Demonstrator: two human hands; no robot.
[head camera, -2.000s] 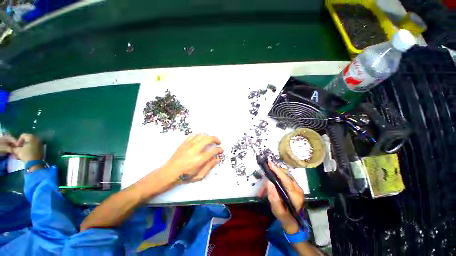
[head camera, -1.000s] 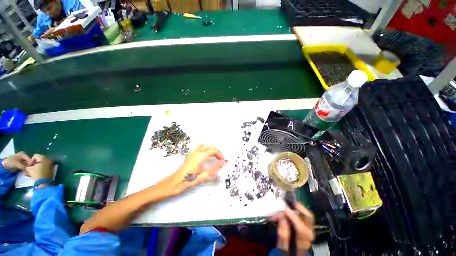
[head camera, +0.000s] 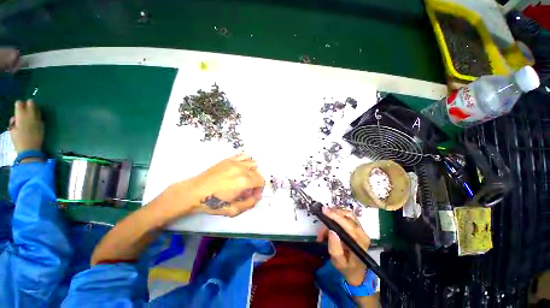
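Note:
My right hand (head camera: 347, 240) holds the black soldering iron (head camera: 341, 231) like a pen, its thin metal tip pointing up-left at the near edge of the small dark and silvery pieces (head camera: 328, 171) on the white board (head camera: 283, 90). My left hand (head camera: 232, 183) rests low over the board, left of the iron tip, with fingers curled; whether it holds a piece is hidden. A heap of small green-brown components (head camera: 208, 114) lies beyond my left hand. The round tan dish (head camera: 360, 183) with whitish material stands right of the scattered pieces.
A fume fan (head camera: 386, 143), clear bottle (head camera: 482, 102) and yellow tray of dark pieces (head camera: 443, 42) are at the upper right. A yellow sponge (head camera: 473, 230) and ribbed black trays (head camera: 518, 180) lie right. A solder spool (head camera: 84, 180) and another person's hand (head camera: 27, 127) are left.
The view has tilted down again. My right hand has brought the iron from beside the dish back to the near edge of the pieces. My left hand is more curled.

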